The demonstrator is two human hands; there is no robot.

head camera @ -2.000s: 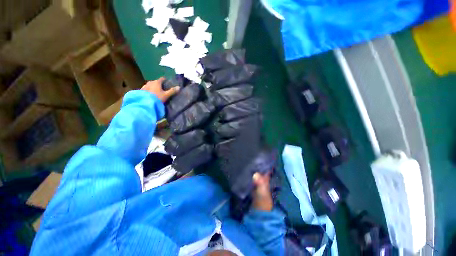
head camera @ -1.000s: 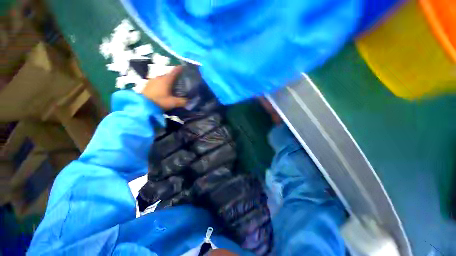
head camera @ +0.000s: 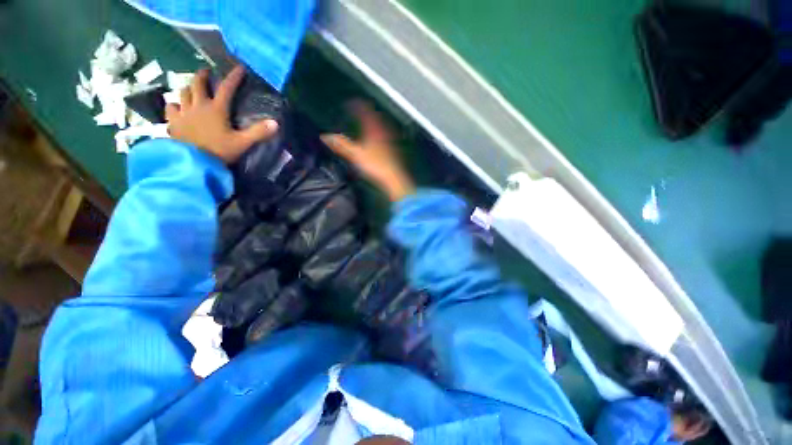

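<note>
Black wrapped packets (head camera: 323, 228) lie side by side in two rows on the green bench in front of me. My left hand (head camera: 213, 120) rests spread at the far end of the rows, with its fingers on a black packet (head camera: 259, 100). I cannot tell if it grips the packet. A packet just below it bears a small white label. My right hand (head camera: 372, 155) is just right of the rows, blurred, with fingers apart and nothing in it.
White slips (head camera: 113, 83) lie at the upper left. A grey metal rail (head camera: 452, 83) crosses diagonally, with a long white box (head camera: 586, 261) against it. Blue cloth (head camera: 260, 30) hangs at the top. Another person's hand (head camera: 690, 426) shows at the lower right. Cartons (head camera: 52, 204) stand left.
The view has shifted right. My right hand has come back into sight beside the rows. My left hand is still at their far end. The blue cloth covers less of the view.
</note>
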